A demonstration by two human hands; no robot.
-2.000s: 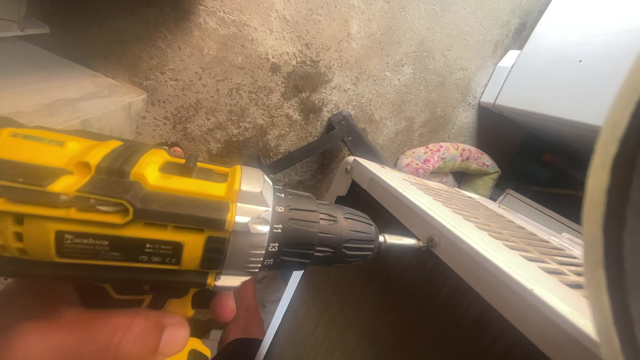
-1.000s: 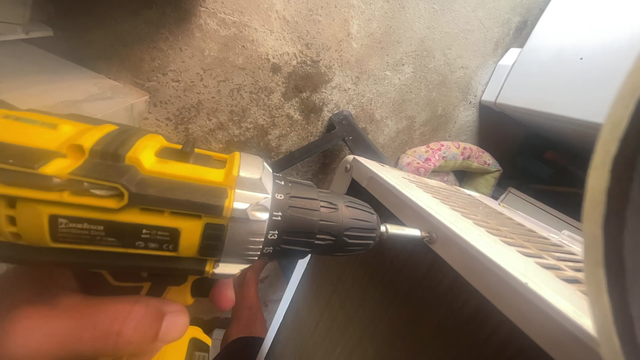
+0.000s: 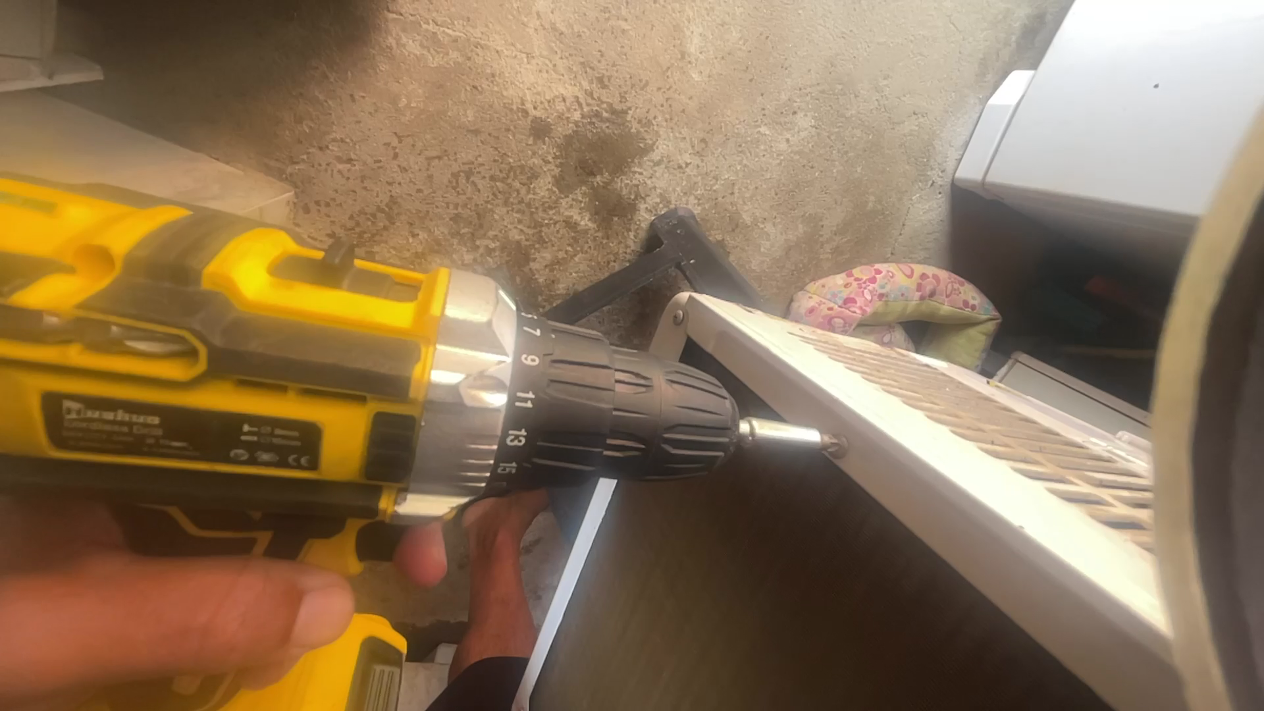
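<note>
My left hand [image 3: 197, 612] grips a yellow and black cordless drill [image 3: 326, 375], thumb along the near side and a fingertip by the trigger. The drill points right. From its black chuck, a silver screwdriver bit [image 3: 782, 434] reaches a screw [image 3: 835, 445] on the edge of a white metal panel with a slotted grille [image 3: 1027, 434]. The bit's tip is at the screw head; whether it turns cannot be told. My right hand is not in view.
A black metal bracket or leg [image 3: 681, 247] stands behind the panel's corner. Beyond lie a floral cushion [image 3: 889, 301] and a white appliance or box [image 3: 1136, 118]. A bare foot and leg [image 3: 499, 573] show below the chuck. A curved, beige-rimmed object [image 3: 1200, 395] blocks the right edge.
</note>
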